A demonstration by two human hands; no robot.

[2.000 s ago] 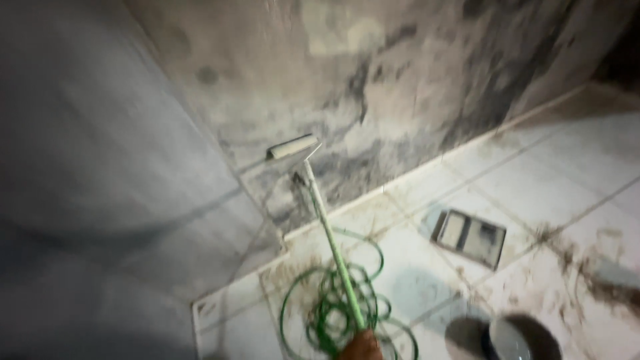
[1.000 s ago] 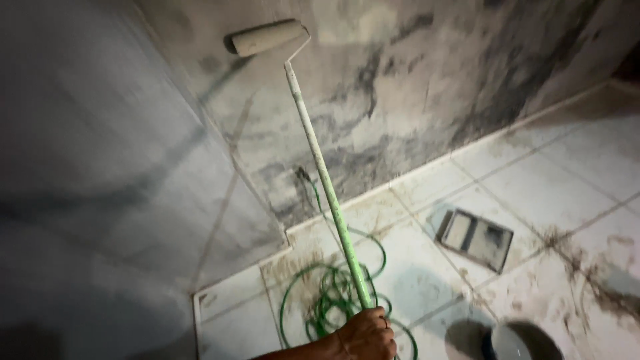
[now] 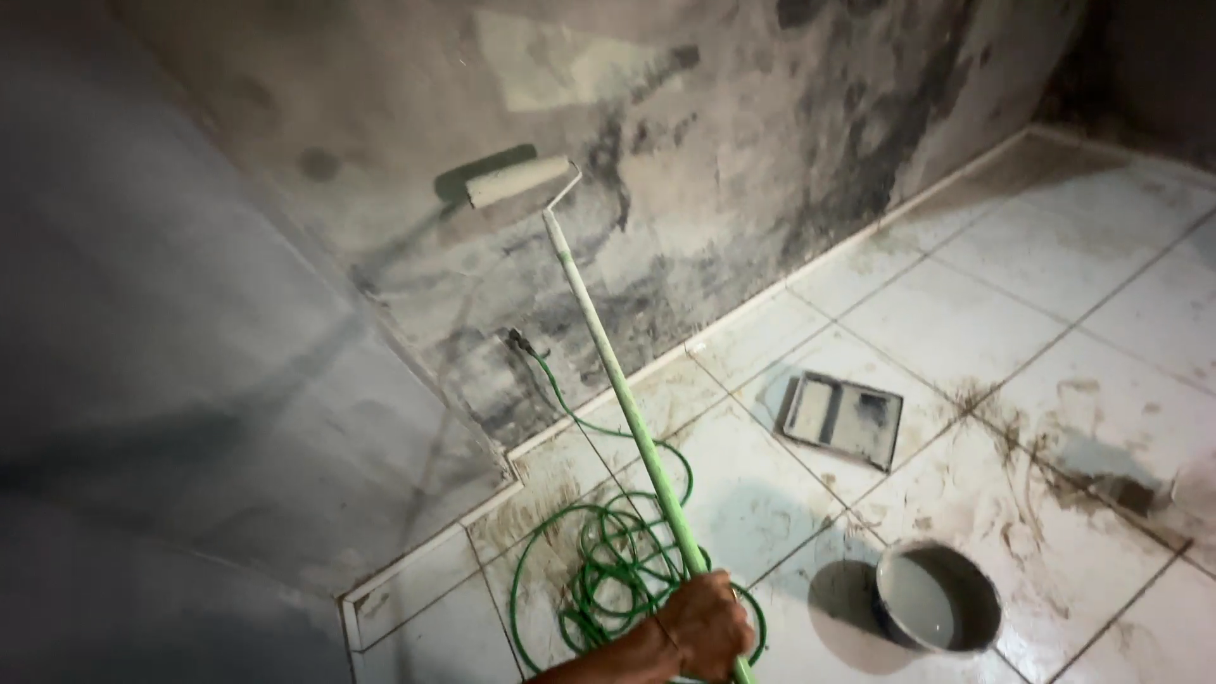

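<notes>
My left hand (image 3: 703,622), its forearm coming in from the bottom left, is closed around the lower part of a light green extension pole (image 3: 622,394). At the pole's far end, a paint roller with a pale cover (image 3: 518,181) is up by the stained wall (image 3: 665,180) and casts a shadow on it. Whether the cover touches the wall cannot be told. A coiled green cable (image 3: 608,560) lies on the floor behind the hand and pole, and its end runs up to a dark plug (image 3: 519,339) at the wall. My right hand is out of view.
On the soiled white tile floor (image 3: 1045,275) lies a paint tray (image 3: 844,420). A round bucket with pale liquid (image 3: 936,598) stands nearer, right of my hand. A plain grey wall (image 3: 237,332) closes off the left, with a pale baseboard (image 3: 741,323) along the stained wall.
The roller rose along the wall between the two earlier frames and is now lower than one second ago. My left hand, barely in view at first, shows more fully and stays closed on the pole.
</notes>
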